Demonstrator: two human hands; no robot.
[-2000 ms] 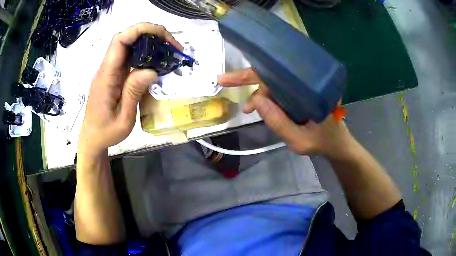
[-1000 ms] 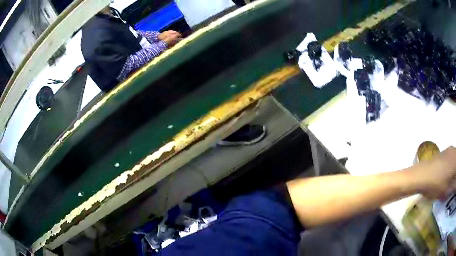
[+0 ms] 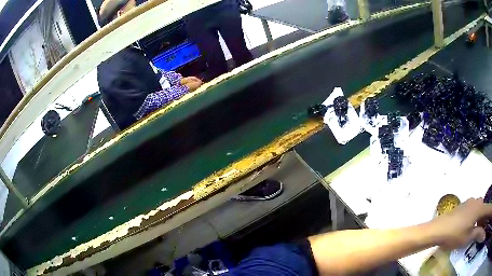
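My left hand [image 3: 465, 222] is at the right edge, partly cut off. Its fingers are closed on a black module [image 3: 488, 198], of which only a dark part shows. A white plate [image 3: 468, 260] lies just below the hand, over the yellow-amber fixture [image 3: 436, 265] at the lower right. A small round tin with yellow-brown content [image 3: 448, 204] stands left of the hand. My right hand and the soldering gun are out of the picture.
White plates with black modules [image 3: 343, 125] are grouped left of a tangled heap of black modules [image 3: 453, 110]. A green bench with a worn edge [image 3: 237, 170] crosses the view. A seated person [image 3: 127, 89] and a standing person [image 3: 221, 35] are beyond it.
The view has swung left from the board to the long bench and the people beyond. My right hand and the soldering gun have left the picture. The standing person's legs have come into view.
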